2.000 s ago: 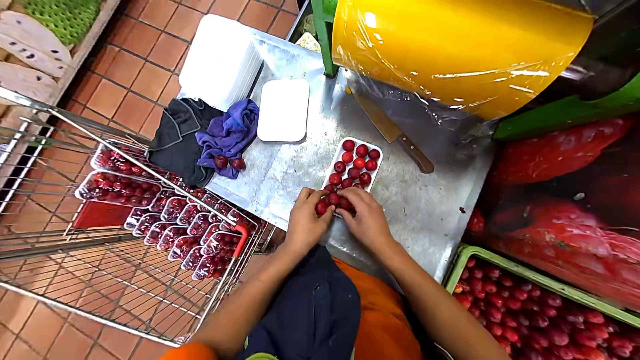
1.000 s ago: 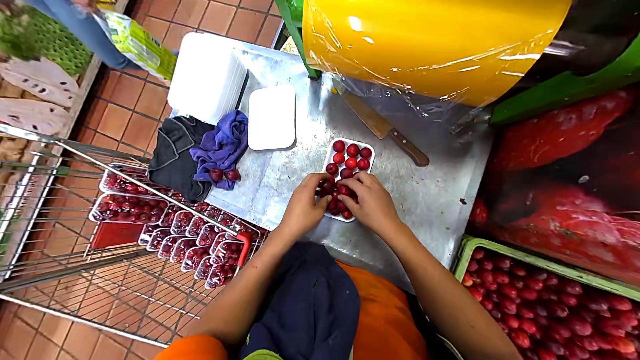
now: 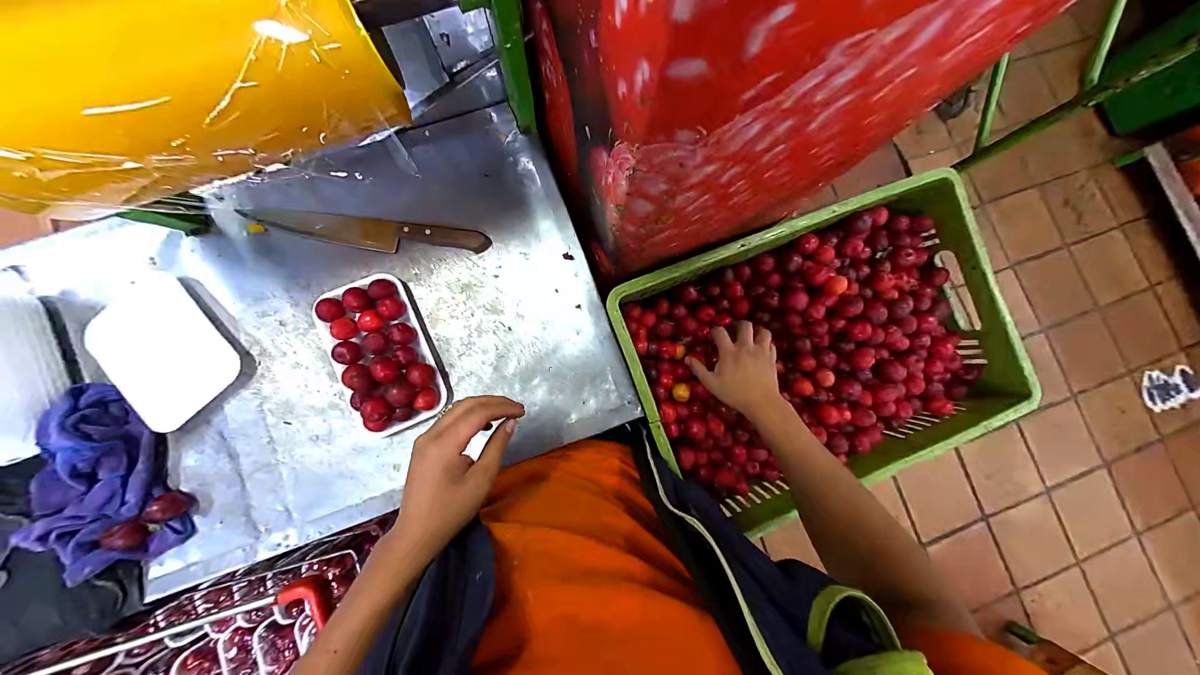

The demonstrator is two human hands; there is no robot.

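Observation:
My right hand [image 3: 741, 368] rests with spread fingers on the loose red plums [image 3: 825, 319] in a green plastic crate [image 3: 1008, 337]; nothing is plainly gripped. My left hand [image 3: 466, 450] hovers at the metal table's front edge, its thumb and fingers apart and holding nothing. Just left of it a white foam tray [image 3: 439, 361] holds rows of red plums [image 3: 379, 354]. Behind that tray lies a kitchen knife [image 3: 375, 231] with a wooden handle. An unfilled white foam tray [image 3: 162, 352] sits farther left on the metal table [image 3: 506, 337].
A purple cloth [image 3: 94, 469] with dark red plums [image 3: 141, 525] on it lies at the left, beside stacked white trays [image 3: 26, 375]. Below is a shopping cart [image 3: 309, 600] with wrapped fruit trays. A yellow plastic-wrapped roll [image 3: 187, 94] and a red printed panel [image 3: 750, 103] stand behind.
My right hand has left the plum tray and is now in the crate at the right. My left hand has come off the plums toward the table's front edge. The view has swung right.

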